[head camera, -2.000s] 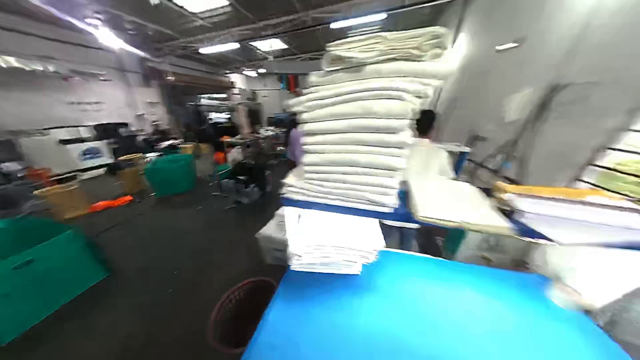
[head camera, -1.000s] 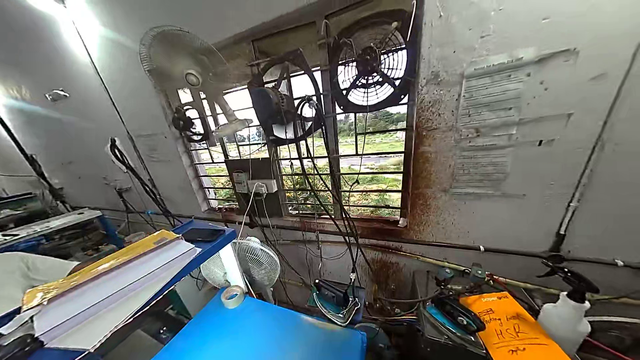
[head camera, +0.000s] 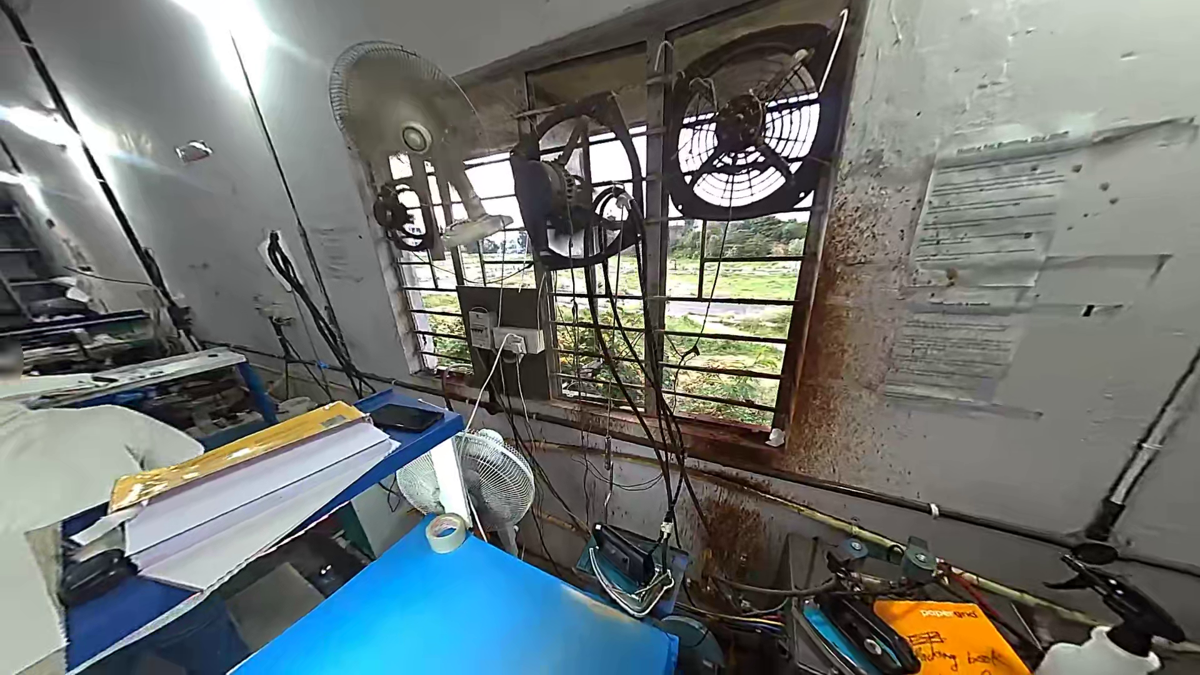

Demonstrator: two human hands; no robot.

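Observation:
Neither of my hands shows in this view. In front of me lies a blue tabletop [head camera: 478,619], and a roll of tape [head camera: 445,532] rests on its far corner. Beyond the table's right edge is an electric iron [head camera: 623,558] with cables around it. A second iron [head camera: 848,633] stands farther right, beside an orange notebook [head camera: 947,637] with handwriting on it. A spray bottle [head camera: 1102,647] with a black trigger head is at the lower right corner.
Papers and a yellow folder [head camera: 244,450] lie on a blue shelf at left, with a phone [head camera: 405,417] near its end. A white fan [head camera: 483,478] stands behind the table. Several fans hang at the barred window. A person's pale sleeve [head camera: 94,459] shows at left.
The view has swung right, from the stacked white cloth and wide workshop floor toward the window wall. Between the last two frames the scene looks much the same.

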